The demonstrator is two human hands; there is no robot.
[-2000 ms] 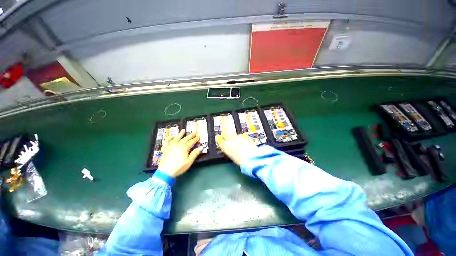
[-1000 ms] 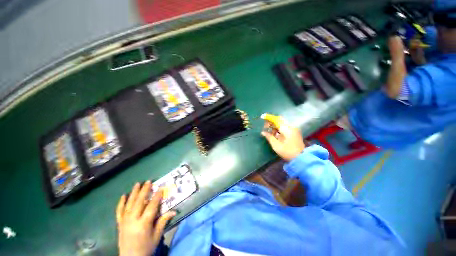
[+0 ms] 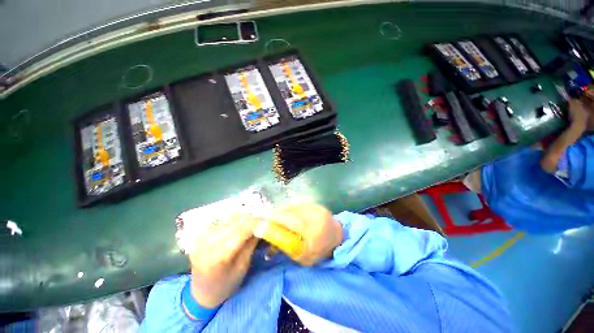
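A phone mid-frame, glaring white, lies near the bench's front edge. My left hand is on its near side, fingers bent over it. My right hand is closed on a yellow hand tool, its pale tip close to my left fingers. Glare and blur hide whether a cable is held between them. The black foam tray behind holds phones in its two left and two right slots; the middle slot is bare. The coaxial cable bundle lies at the tray's near right side.
To the right are black strips and another tray with phones. A neighbour in a blue smock sits at far right, beside a red frame. White scraps lie at left. A flat framed piece lies at the back.
My right hand with the yellow tool has moved left from beyond the cable bundle to the mid-frame, meeting my left hand. The view has turned, and the mid-frame now glares white.
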